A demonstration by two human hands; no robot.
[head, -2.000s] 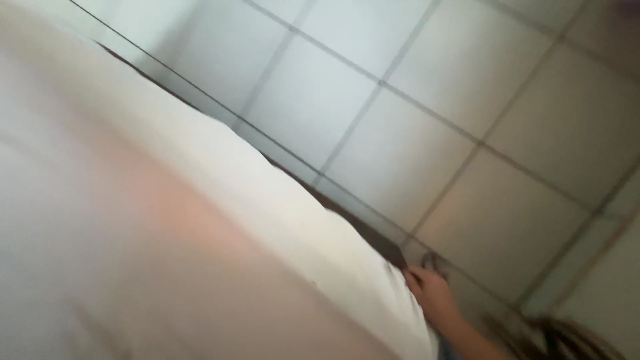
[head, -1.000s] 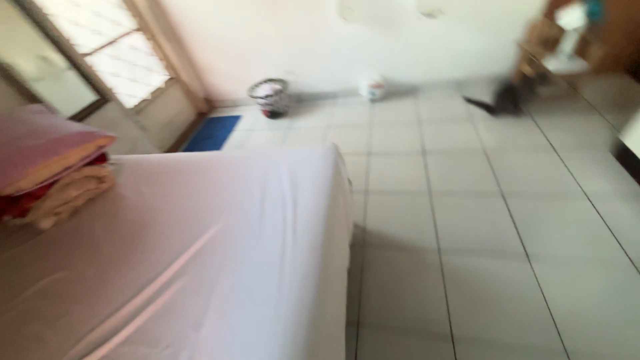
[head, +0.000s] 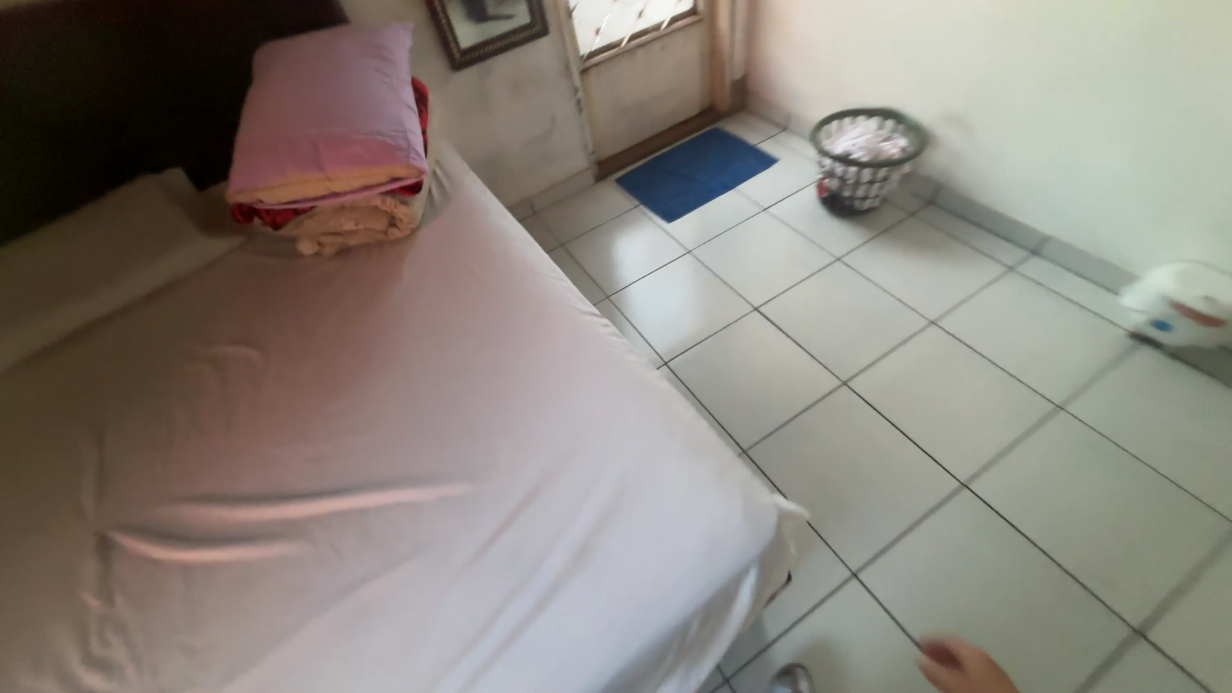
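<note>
A pale pink fitted sheet (head: 404, 414) covers the mattress, with wrinkles across its near left part. Its corner hangs over the bed's edge near the bottom centre. To the right of that corner, over the floor tiles, is my right hand (head: 965, 666), blurred and cut off by the lower edge of the view. It is apart from the sheet, and its fingers are too unclear to read. My left hand is out of view. A pink pillow (head: 327, 111) lies on folded red and peach cloths (head: 356, 223) at the bed's far end.
A blue mat (head: 697, 173) lies before the door (head: 659, 96). By the wall stand a laundry basket (head: 866, 159) with cloths in it and a white container (head: 1182, 306). A framed picture (head: 489, 29) hangs beyond the bed. Part of a foot or shoe (head: 791, 679) shows below.
Two seconds ago a hand was at the sheet's lower edge; now my right hand is away from it, over the floor. The view has swung widely.
</note>
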